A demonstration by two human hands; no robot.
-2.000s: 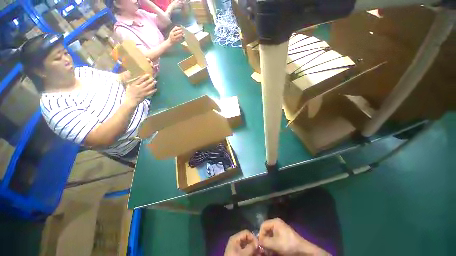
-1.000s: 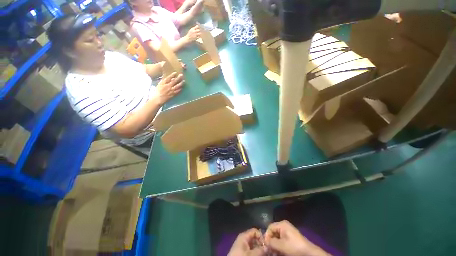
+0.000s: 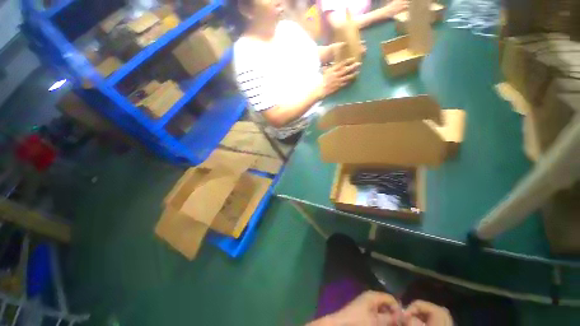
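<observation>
My left hand and my right hand are close together over my lap at the bottom edge of the view, fingers curled and fingertips pinched. Something tiny and pale seems to be between the fingertips, but it is too small and blurred to name. An open mailer box stands on the green bench in front of me, its tall lid raised at the back. Inside it lie a dark coiled cable and a silvery-clear bagged item.
A closed mailer box lies behind the open one. A cream post rises at right beside cartons. A large open carton sits in a blue tray on the floor at left. A co-worker in a striped shirt handles a box across the bench.
The view has swung left, so the bench, boxes and post now appear further right, and more of the floor and blue shelving shows. My hands remain together over my lap.
</observation>
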